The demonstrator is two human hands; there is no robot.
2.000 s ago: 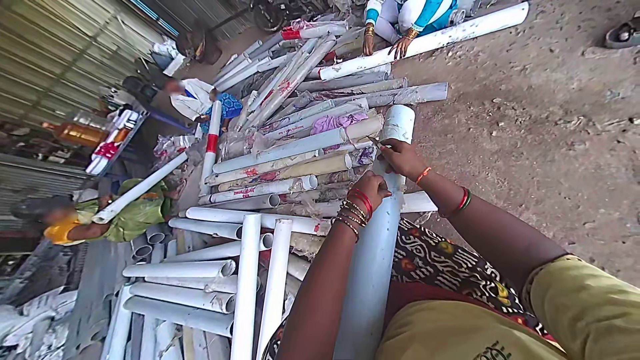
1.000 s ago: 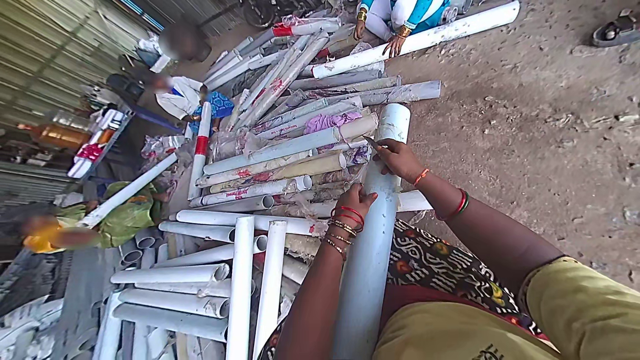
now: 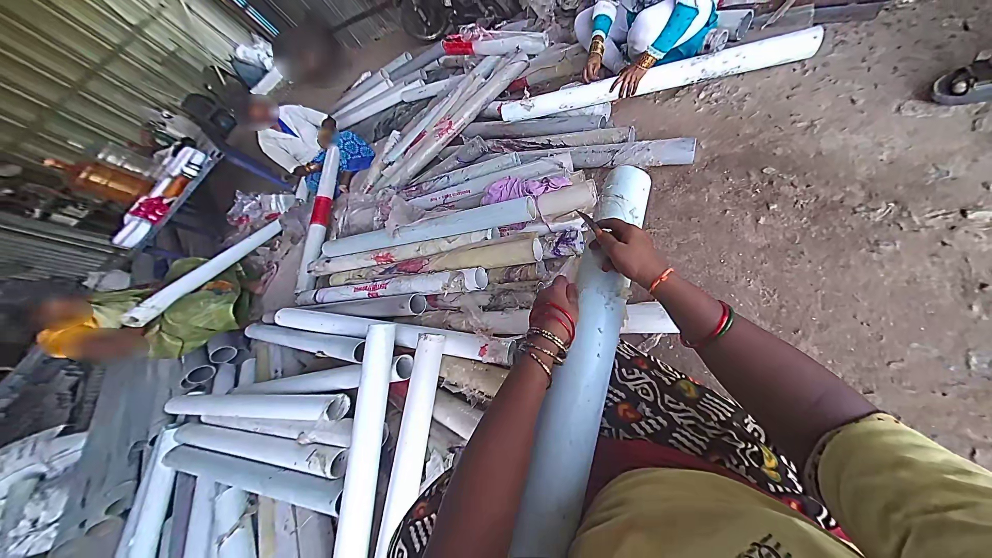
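A thick pale plastic pipe [image 3: 577,387] slants across my lap, its far end pointing away over the ground. My right hand [image 3: 629,249] grips a small knife [image 3: 590,223] beside the pipe's upper part; the blade points up and left. My left hand [image 3: 555,304] lies against the pipe's left side, lower down, its fingers curled around a bit of clear film or the pipe edge; which one is hard to tell. Scuffs and torn film mark the pipe's surface near both hands.
Many pipes [image 3: 434,225] lie piled to the left, some wrapped in torn film. Two white pipes [image 3: 368,434] stand out close by at lower left. A person's hands [image 3: 629,76] rest on a long white pipe [image 3: 721,63] at the top; two other people sit at left. A sandal [image 3: 965,84] lies on the dirt ground.
My left hand has stayed low on the pipe's left side. The knife in my right hand shows more clearly now. The person at the left has shifted the pipe they hold.
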